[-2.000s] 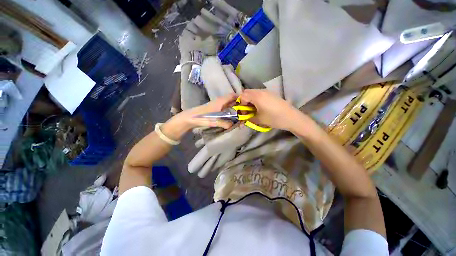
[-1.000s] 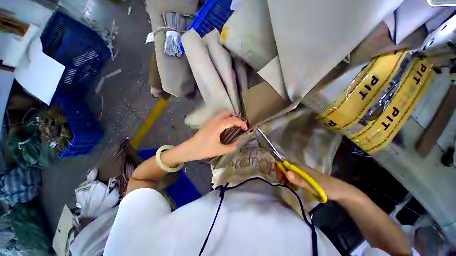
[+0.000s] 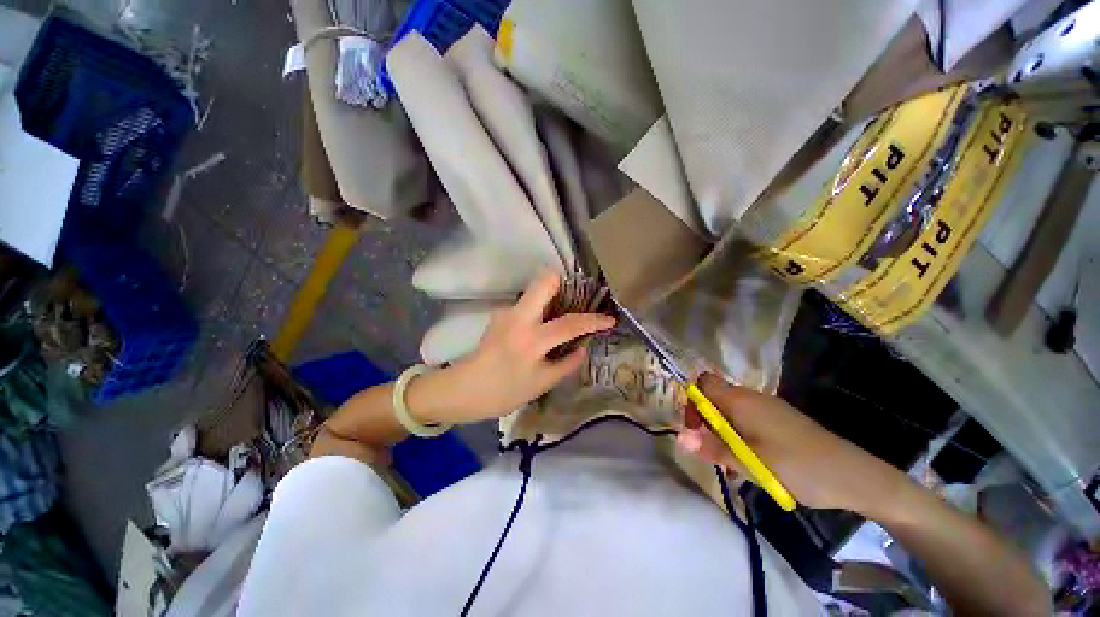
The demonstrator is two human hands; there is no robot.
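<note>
My left hand (image 3: 519,350) grips the gathered edges of a stack of beige and brown sewn pieces (image 3: 477,181) over my lap. The pieces fan out forward and to the left. My right hand (image 3: 760,440) holds scissors by their yellow handles (image 3: 738,446). The silver blades point up and left, with their tips beside the bunched edges at my left fingers. Whether the blades are open is hard to tell. A patterned apron (image 3: 603,398) with lettering lies beneath my hands.
Large beige panels (image 3: 772,97) lie ahead, beside yellow PIT tape (image 3: 887,181) on the machine bed at the right. A tied bundle (image 3: 362,145) lies ahead left. Blue crates (image 3: 133,325) and scraps stand on the grey floor at the left. A brown strip (image 3: 1043,247) lies far right.
The scissors, first held near the left hand, have moved down and right with the blades pointed at the stack. The left hand now grips the stack's edges. The view has shifted.
</note>
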